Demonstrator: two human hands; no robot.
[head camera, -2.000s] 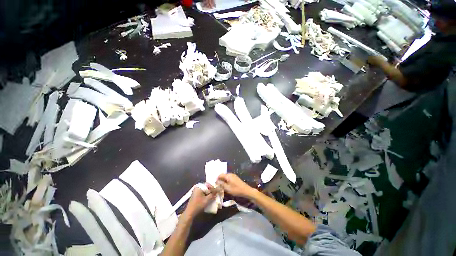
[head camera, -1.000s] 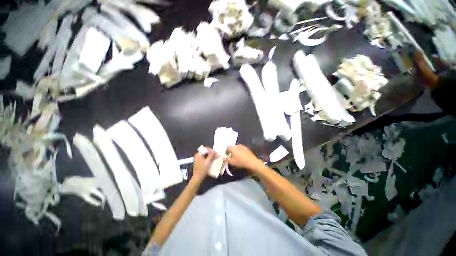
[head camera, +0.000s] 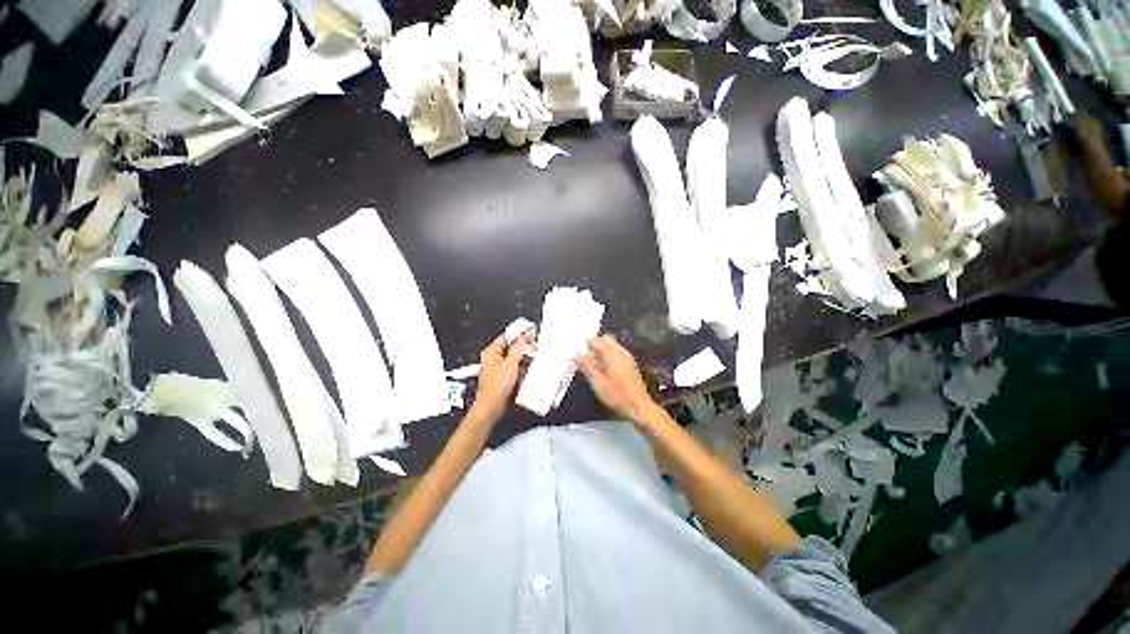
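A folded white bundle (head camera: 561, 351) is in front of my body at the table's near edge, slightly tilted. My right hand (head camera: 610, 374) grips its right side. My left hand (head camera: 504, 362) is at its left side, with its fingers closed round a white strip end (head camera: 518, 331); a narrow piece also sticks out left of this hand. Whether the strip passes round the bundle cannot be told. Curved white cut pieces (head camera: 332, 325) lie in side-by-side stacks to the left.
Tangled offcut strips (head camera: 77, 359) lie far left. Tied bundles (head camera: 490, 74) are heaped beyond, beside a small open box (head camera: 654, 87). Long white stacks (head camera: 669, 223) and another bundle heap (head camera: 936, 211) lie right. Another person's hand (head camera: 1097, 159) is at the right edge.
The view has tilted down towards the table's near edge. My hands have moved apart to the two sides of the bundle, and more of it shows between them.
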